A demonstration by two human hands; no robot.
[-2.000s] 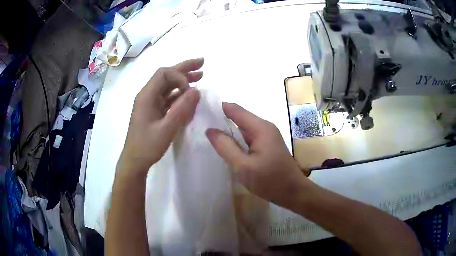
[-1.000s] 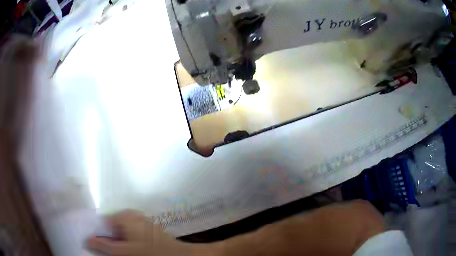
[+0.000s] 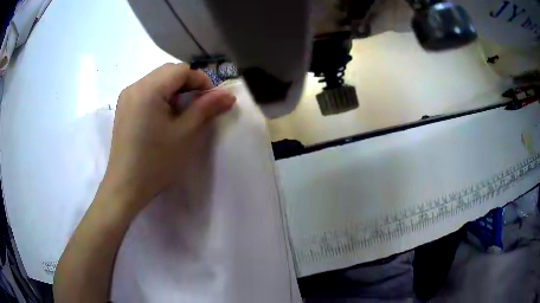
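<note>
White fabric [image 3: 237, 201] runs from the sewing machine's needle area down over the table's near edge, with its right edge nearly straight. My left hand [image 3: 157, 127] pinches the fabric's far end between thumb and fingers, just left of the machine head [image 3: 260, 47]. The head hides the needle and presser foot. A ridged tension knob [image 3: 337, 99] on a coil spring hangs right of the head. My right hand is not in view.
The cream machine bed [image 3: 391, 89] lies behind and right of the fabric. Red and black snips [image 3: 523, 96] lie at its right end. A printed ruler [image 3: 414, 217] runs along the near table edge. A blue plastic basket [image 3: 490, 228] is below at the right.
The view has moved in close to the machine. The fabric, first held by both hands on the table at left, now lies at the needle area under my left hand. My right hand has left the picture.
</note>
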